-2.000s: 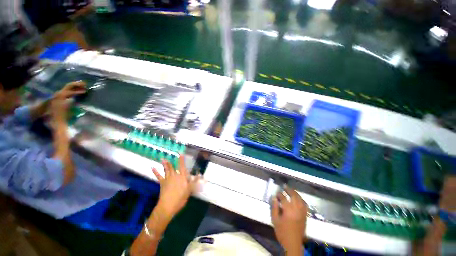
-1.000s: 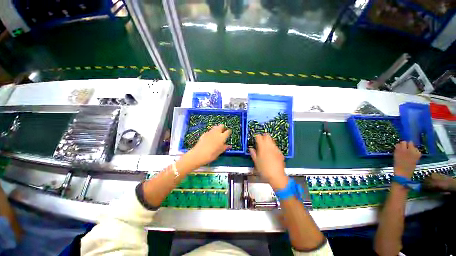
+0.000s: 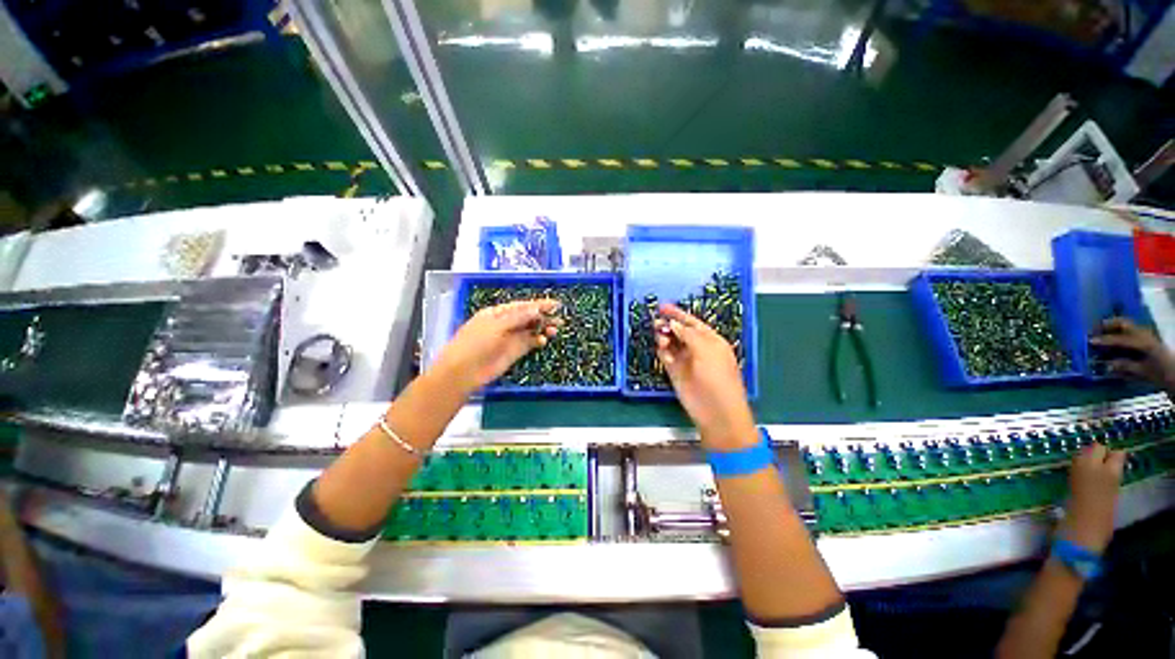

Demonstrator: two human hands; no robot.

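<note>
The left blue bin (image 3: 554,389) and the taller right blue bin (image 3: 689,261) hold heaps of small dark capacitors with yellow-green marks. My left hand (image 3: 500,340) is over the left bin, thumb and fingers pinched on a small dark capacitor. My right hand (image 3: 696,366) is over the right bin, its fingertips pinched on a small dark capacitor. The fingers partly hide both parts. A green circuit board panel (image 3: 503,518) lies in the rail below my left forearm, with small parts in rows.
Another green panel (image 3: 889,510) lies right of a rail gap. Green-handled cutters (image 3: 850,361) lie on the mat. Another person's hands (image 3: 1095,479) are at the right, near another capacitor bin (image 3: 999,381). Silvery bagged parts (image 3: 206,354) and a dark ring (image 3: 320,366) lie left.
Both hands came from the rail to the bins, then rose slightly from the heaps with fingertips pinched. The neighbour's one hand moved down to the panel. The camera view has shifted.
</note>
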